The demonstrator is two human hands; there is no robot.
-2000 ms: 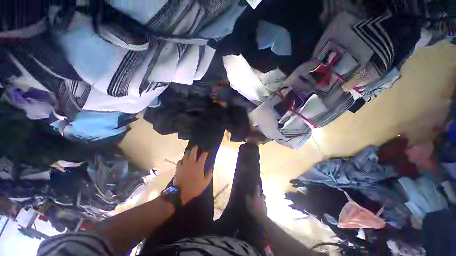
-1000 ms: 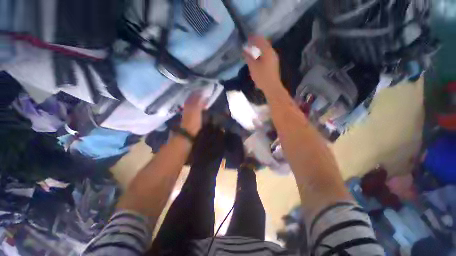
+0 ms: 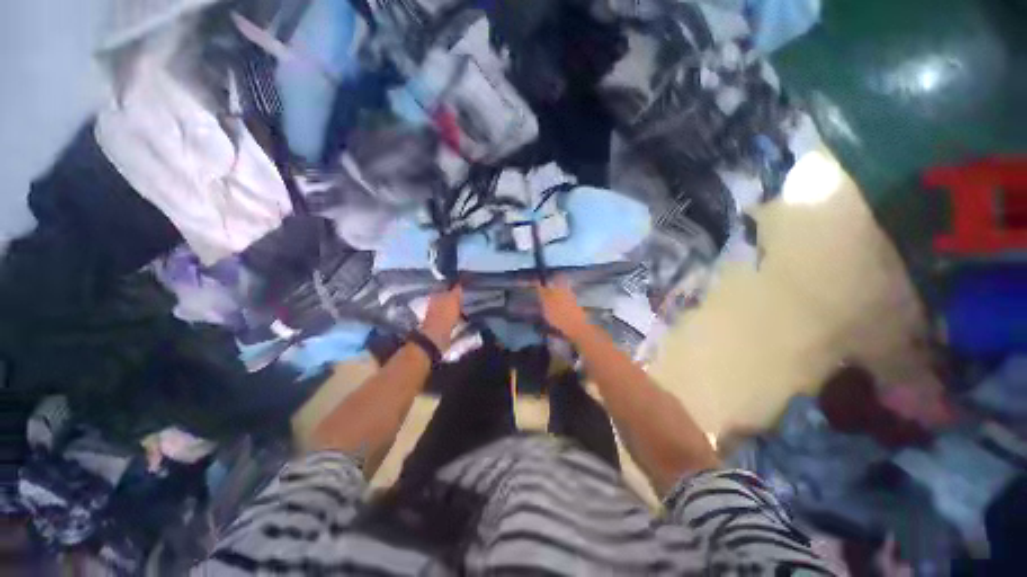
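Note:
A bundle of cut pieces (image 3: 603, 229) with a light blue top layer and grey layers beneath lies in front of me, above my feet. Two dark tie strips (image 3: 538, 250) cross it, and small white and black pieces sit on top. My left hand (image 3: 443, 308) grips the bundle's near edge at the left tie. My right hand (image 3: 556, 304) grips the near edge at the right tie. The fingers are blurred and partly hidden. I cannot tell whether the bundle is clear of the pile beneath.
Piles of mixed fabric surround the bundle, with a white cloth (image 3: 197, 158) at the left. More fabric lies at the lower left and lower right. A red plastic object (image 3: 985, 205) and a blue one (image 3: 991, 310) stand at the right. Tan floor (image 3: 777, 304) shows on the right.
My hands have come to the near side of a tied light blue bundle, both on it. Earlier my left hand rested on my leg, then both reached into the pile. The view has shifted.

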